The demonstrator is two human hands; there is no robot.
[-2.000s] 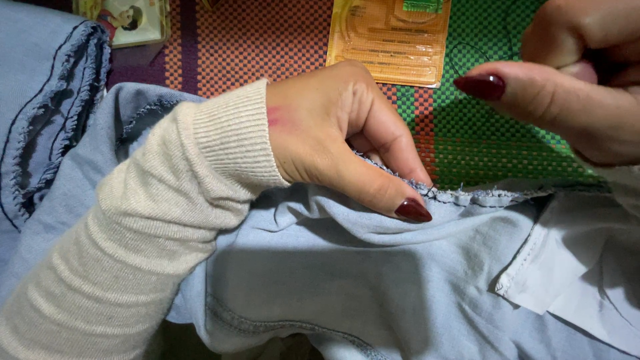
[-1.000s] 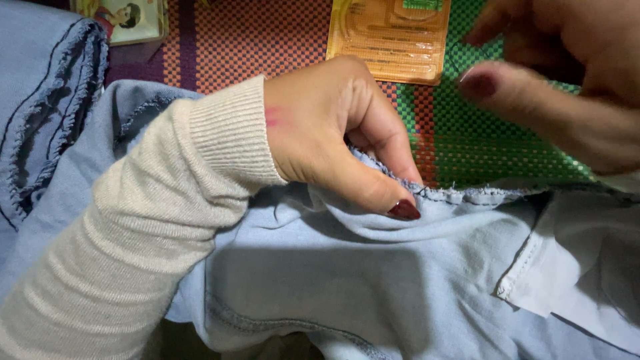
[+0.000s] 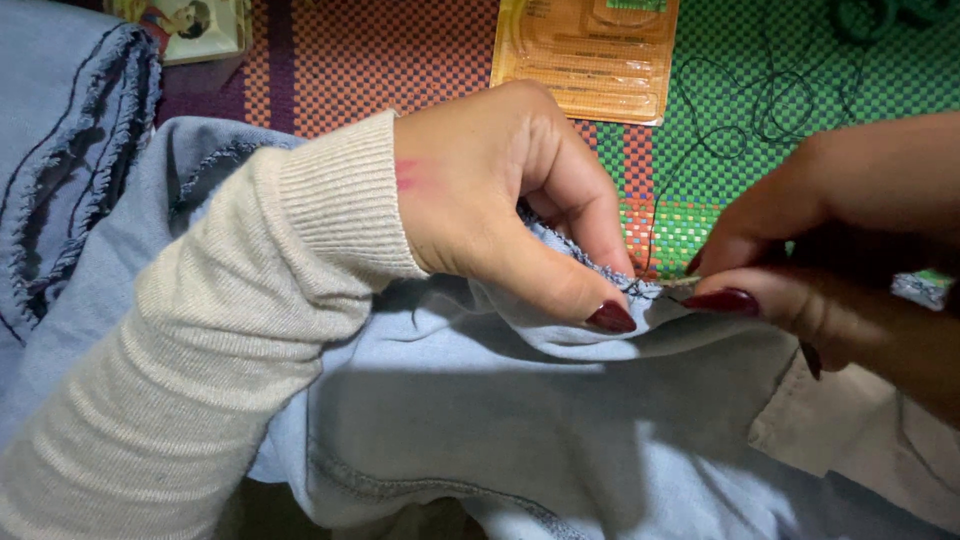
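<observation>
Light blue denim fabric (image 3: 480,420) with a frayed seam edge lies across the view. My left hand (image 3: 517,202), in a cream ribbed knit sleeve, pinches that edge between thumb and fingers. Just right of it, my right hand (image 3: 795,277) has thumb and forefinger closed on a thin needle (image 3: 682,281) at the seam, its far end hidden by the fingers. Dark thread (image 3: 651,225) runs up from the seam and loops loosely on the woven mat. Pale pocket cloth (image 3: 817,420) shows under my right hand.
An orange blister card (image 3: 585,67) lies on the checked woven mat (image 3: 375,45) beyond my left hand. A clear packet with a picture (image 3: 202,30) is at the upper left, near folded denim (image 3: 60,150) with frayed edges. Green ring handles (image 3: 870,15) show at the top right.
My right hand has come down from the upper right to the seam beside my left thumb. My left hand has kept its pinch on the denim edge.
</observation>
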